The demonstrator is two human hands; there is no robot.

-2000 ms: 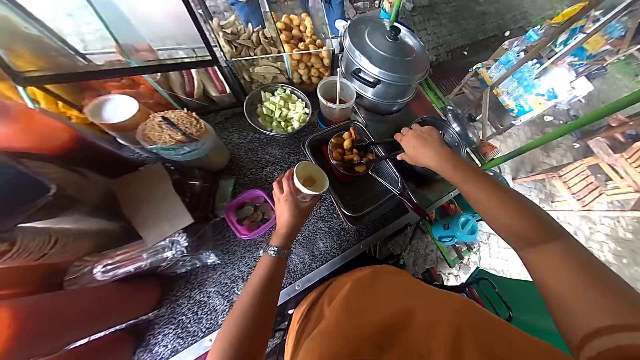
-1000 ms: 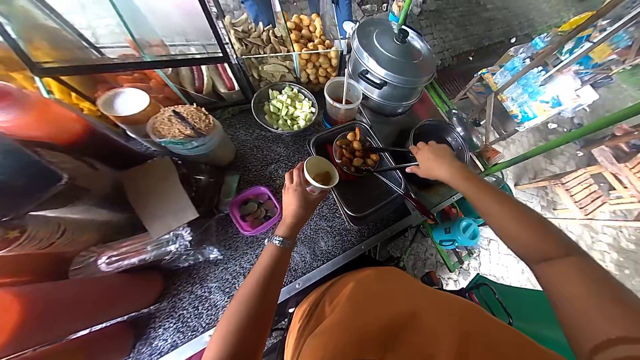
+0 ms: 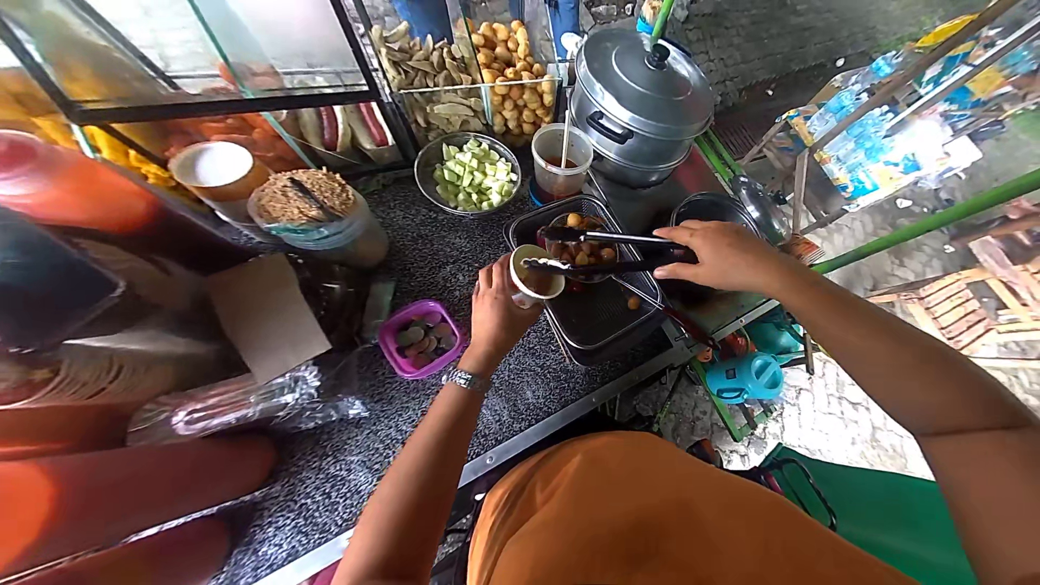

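Note:
My left hand (image 3: pixel 497 309) holds a small paper cup (image 3: pixel 536 276), its open mouth showing some brownish contents. A pair of black-and-metal tongs (image 3: pixel 630 239) is gripped in my right hand (image 3: pixel 719 253). One tong tip reaches over the cup's mouth; the other lies over a strainer of small browned balls (image 3: pixel 587 253). That strainer rests on a dark mesh-lined tray (image 3: pixel 597 329), where a single ball (image 3: pixel 633 302) lies apart. Whether the tongs pinch anything cannot be told. Left of my left hand stands a purple plastic container (image 3: pixel 421 372) of coins.
Behind the tray stand a tub of reddish sauce (image 3: pixel 562 158), a bowl of chopped green vegetable (image 3: pixel 476 175) and a lidded aluminium steamer pot (image 3: pixel 642 89). A dark pan (image 3: pixel 713 210) sits near my right hand. Sauce bottles (image 3: pixel 138 487) and a tub of brown crumbs (image 3: pixel 325 219) are at left.
The tongs have moved left from over the browned balls, and one tip is now over the cup. My left hand still holds the cup beside the tray.

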